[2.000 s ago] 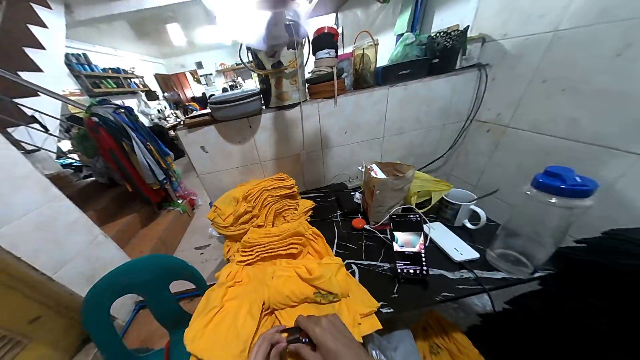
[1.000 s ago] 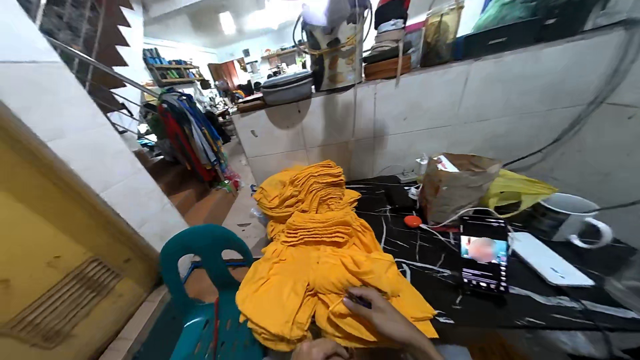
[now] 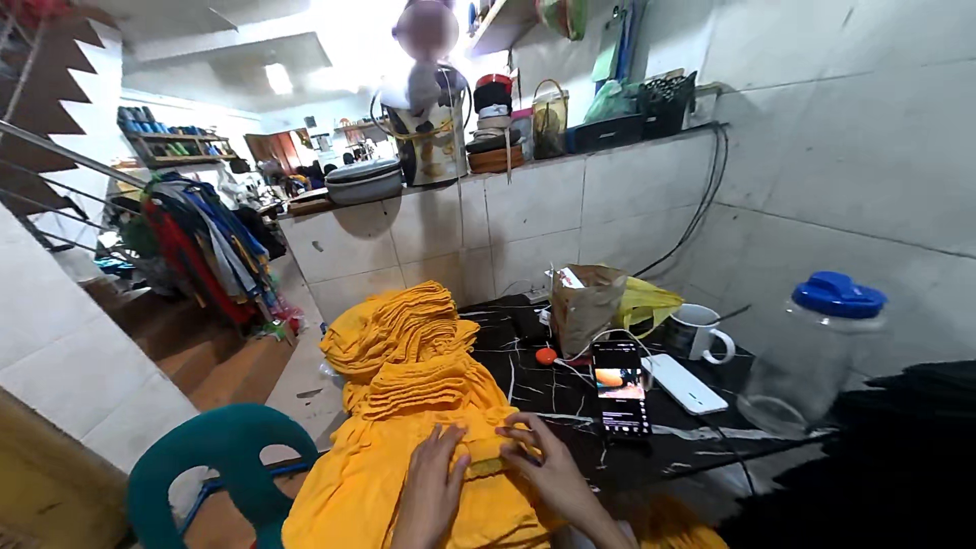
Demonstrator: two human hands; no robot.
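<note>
A thick pile of yellow-orange cloth garments (image 3: pixel 404 389) lies on the near left part of the black marbled table (image 3: pixel 564 415), its folded layers stacked at the back. My left hand (image 3: pixel 433 476) rests on the front garment, fingers pointing away from me. My right hand (image 3: pixel 545 465) is on the same fabric to its right, fingers bent, thumb and fingertips at a raised fold with a darker patch between the hands. Something small and dark shows beneath the right fingers; what it is cannot be told.
Right of the pile are a lit phone (image 3: pixel 621 393), a white power bank (image 3: pixel 685 383), a mug (image 3: pixel 698 333), a paper bag (image 3: pixel 585 305) and a clear jug with a blue lid (image 3: pixel 816 358). A green plastic chair (image 3: pixel 229 465) stands at left, black fabric (image 3: pixel 892 465) at right.
Both hands have moved further onto the front garment from its near edge, and now lie side by side at a fold. A dark object seen in my hand earlier is mostly hidden. The view has shifted.
</note>
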